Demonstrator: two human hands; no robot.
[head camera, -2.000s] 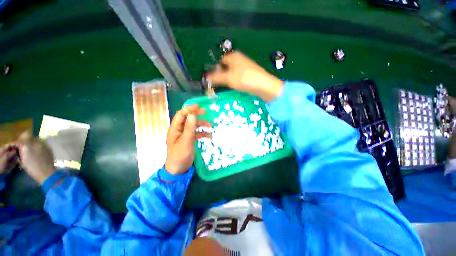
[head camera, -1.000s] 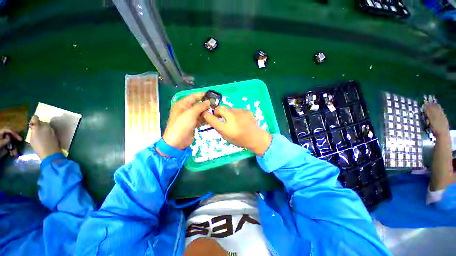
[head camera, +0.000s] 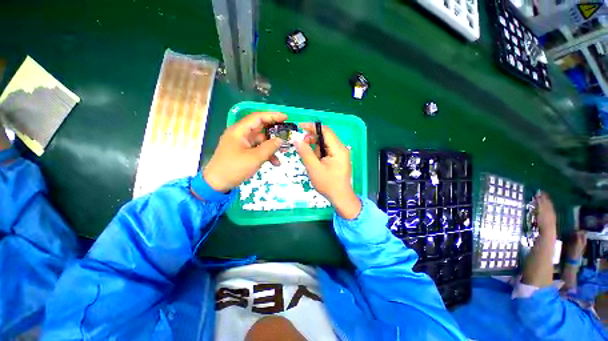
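Note:
My left hand (head camera: 241, 150) holds a small black device housing (head camera: 280, 134) with metal and white parts inside, above the far part of the green tray (head camera: 362, 166). My right hand (head camera: 328, 164) is at the housing's right side and holds a slim black stick, which looks like tweezers (head camera: 320, 138), pointing up between its fingers. A small white piece (head camera: 296, 136) shows at the right fingertips; whether it is part of the housing I cannot tell. Many small white pieces (head camera: 283, 188) lie loose in the green tray below my hands.
Left lies a clear-edged sheet with tan stripes (head camera: 175, 120). Right are a black blister tray (head camera: 427, 200) with some assemblies and a pocket tray (head camera: 501, 223). Several assemblies (head camera: 360, 86) lie beyond on the green surface. A grey upright (head camera: 237, 46) stands at the back. Neighbours' arms show both sides.
The right hand has come back from the far bench to the left hand, and both now hold at the housing. The black stick now shows upright. The view has turned to the right.

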